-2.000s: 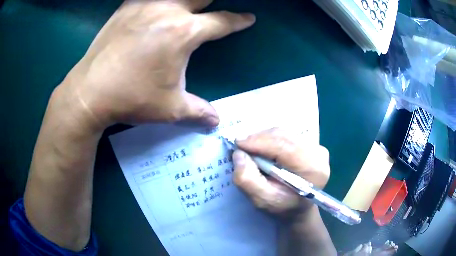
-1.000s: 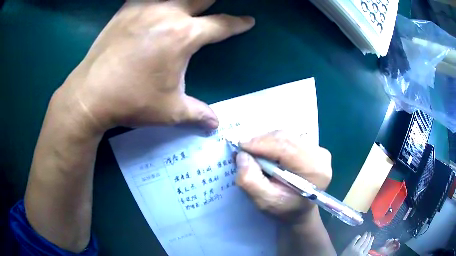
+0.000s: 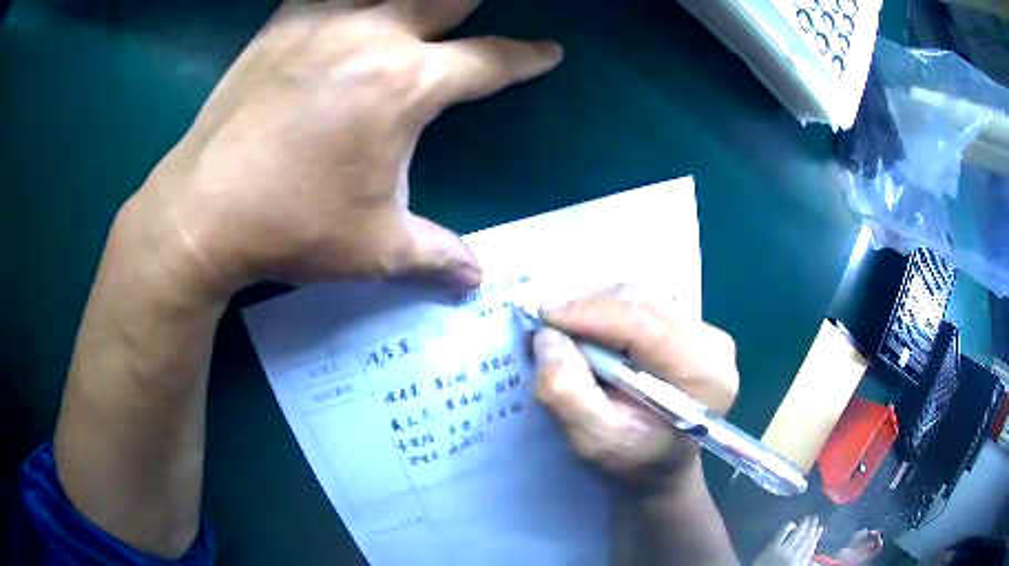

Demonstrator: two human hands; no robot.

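Observation:
A white printed form (image 3: 332, 442) with rows of handwritten characters lies tilted on the dark green mat. My right hand (image 3: 636, 381) holds a slim pen (image 3: 708, 431) with a clear and silvery barrel. The pen's tip is on or just above the upper part of the form. My left hand (image 3: 321, 155) lies spread, with its thumb on the form's upper edge and its other visible finger over the mat. It holds nothing. My right hand and wrist hide part of the form's right side.
Stacked white trays (image 3: 791, 55) stand at the top right, beside a crumpled clear plastic bag (image 3: 918, 166). At the right are black trays (image 3: 924, 304), a tan rectangle (image 3: 817, 392) and a red bin (image 3: 860, 451). Another person's hand (image 3: 793, 544) shows at the bottom right edge.
My right hand and the pen have moved slightly to the right along the form. A few small marks now show left of the pen tip. My left hand has stayed in place.

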